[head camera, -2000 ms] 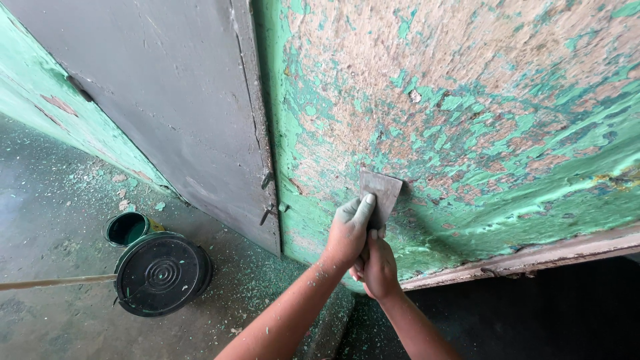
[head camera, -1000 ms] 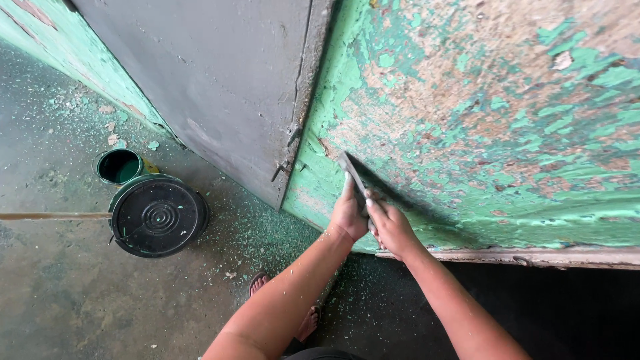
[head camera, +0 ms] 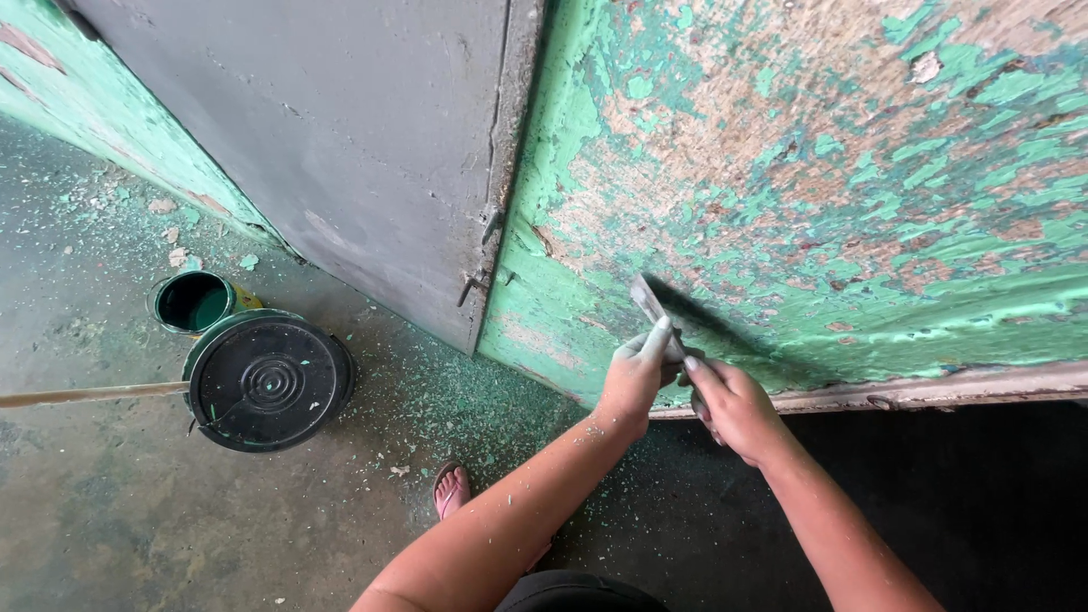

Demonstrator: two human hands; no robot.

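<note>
Both hands grip one metal scraper [head camera: 650,302], its flat blade seen nearly edge-on. My left hand [head camera: 636,374], dusted pale on the thumb, closes around the upper part near the blade. My right hand [head camera: 733,404] holds the lower end, partly hidden behind its own fingers. The blade tip is at the lower left part of a wall [head camera: 722,170] with flaking green paint and bare tan patches. A dark shadow falls on the wall beside the blade; whether the edge touches the surface I cannot tell.
A grey metal door [head camera: 340,136] with a small bolt [head camera: 470,289] stands left of the wall. On the floor are a black-lidded bucket [head camera: 272,382], an open can of dark green paint [head camera: 194,302], a wooden stick [head camera: 93,394] and scattered paint chips [head camera: 484,408]. My sandalled foot [head camera: 450,489] is below.
Two seconds ago the scraper's blade showed its broad face; now it appears nearly edge-on. Both hands still hold it. The view has shifted.
</note>
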